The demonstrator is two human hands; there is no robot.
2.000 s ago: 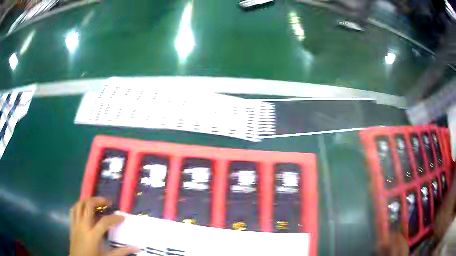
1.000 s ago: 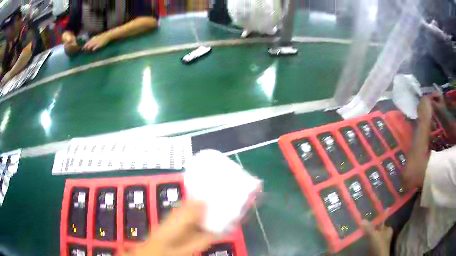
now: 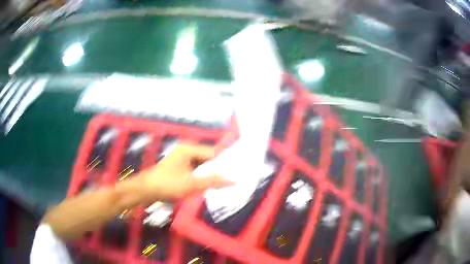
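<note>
My left hand [image 3: 180, 170] reaches in from the lower left over the trays, blurred. It is closed on a crumpled or folded white sheet [image 3: 255, 82], which stands up from the fingers. A red-pink foam tray [image 3: 172, 124] with black phones lies under my hand and forearm. A second red-pink tray [image 3: 319, 180], also full of phones, sits tilted at its right and overlaps it. Whether my fingers also touch this tray's edge is hidden. My right hand is not in view.
White sheets [image 3: 154, 98] lie beyond the trays on the green bench [image 3: 31, 149]. Striped sheets [image 3: 23, 100] lie at far left. Another red-pink tray [image 3: 438, 160] is cut off by blurred shapes at the right, probably a person.
The tilted tray has come left from the right side and now overlaps the first tray. My left hand still holds the white sheet, now more upright. The view has shifted.
</note>
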